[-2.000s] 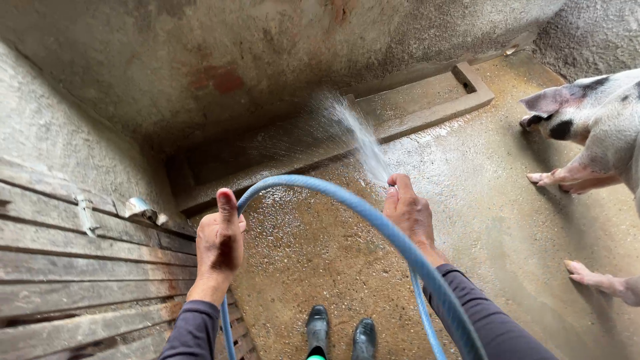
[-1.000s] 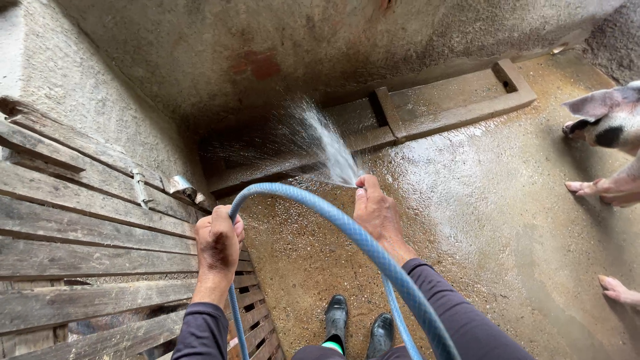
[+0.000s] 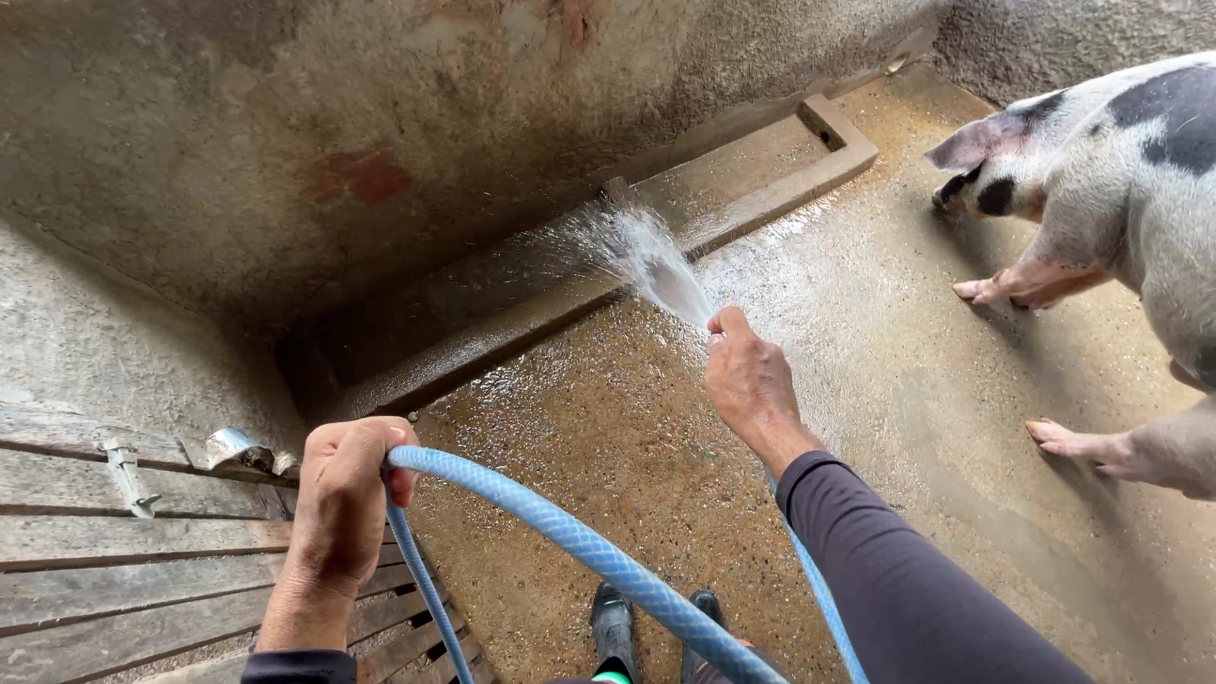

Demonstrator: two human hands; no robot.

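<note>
My left hand (image 3: 347, 508), at lower left, is closed round a blue braided hose (image 3: 570, 532), which arches from it toward the bottom edge. My right hand (image 3: 755, 385), near the middle, grips the hose's outlet end, mostly hidden by the fingers; another length of hose shows below the right forearm. A fanned spray of water (image 3: 655, 266) leaves that hand up and to the left. It lands on the low concrete trough (image 3: 532, 299) along the back wall, near a divider (image 3: 617, 190) across it.
A white pig with black patches (image 3: 1092, 190) stands at the right, head lowered toward the trough side. Wooden slats with metal fittings (image 3: 123, 480) are at left. Black rubber boots (image 3: 616, 627) stand on the wet concrete floor (image 3: 589, 418), below a rough wall (image 3: 380, 123).
The spray has swung from the left part of the trough toward the divider. My left hand sits lower in the view. More of the pig shows than a second ago. The view has shifted.
</note>
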